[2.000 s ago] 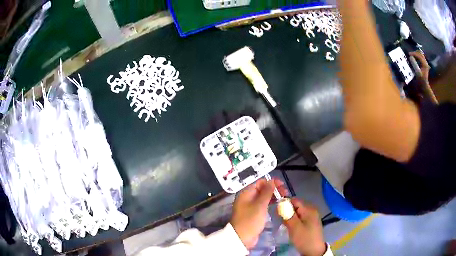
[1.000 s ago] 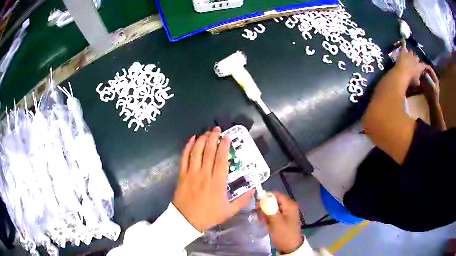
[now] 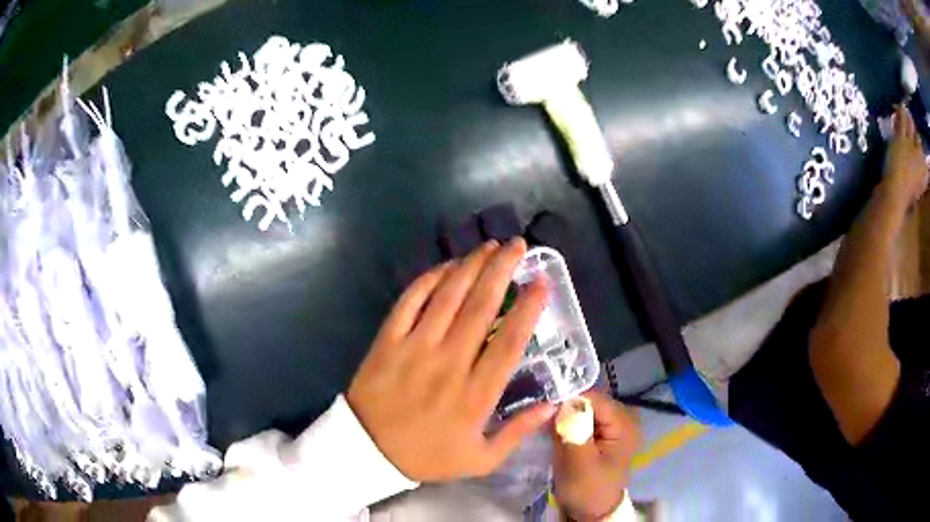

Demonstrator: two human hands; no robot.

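Observation:
A white housing [image 3: 584, 336] lies open side up at the bench's near edge. My left hand [image 3: 454, 357] lies over its left part, fingers stretched forward and thumb near the front edge, holding it down. It hides most of the circuit board; a little green shows between the fingers. My right hand [image 3: 600, 459] grips a short cream stub [image 3: 575, 420] against the housing's near edge. The cord there cannot be made out. Black support blocks [image 3: 500, 222] show just beyond the housing.
A white U-clip pile [image 3: 280, 122] lies beyond and left; another [image 3: 806, 76] lies far right. A mallet [image 3: 586, 133] lies right of the housing, handle towards me. Bagged cords [image 3: 87, 296] cover the left side. Another person's arm [image 3: 867, 296] is at right, near a blue stool [image 3: 696, 398].
My left hand has moved from the near edge onto the housing. My right hand has brought the stub up to the housing's edge. The view has shifted, and the green mat has left the picture.

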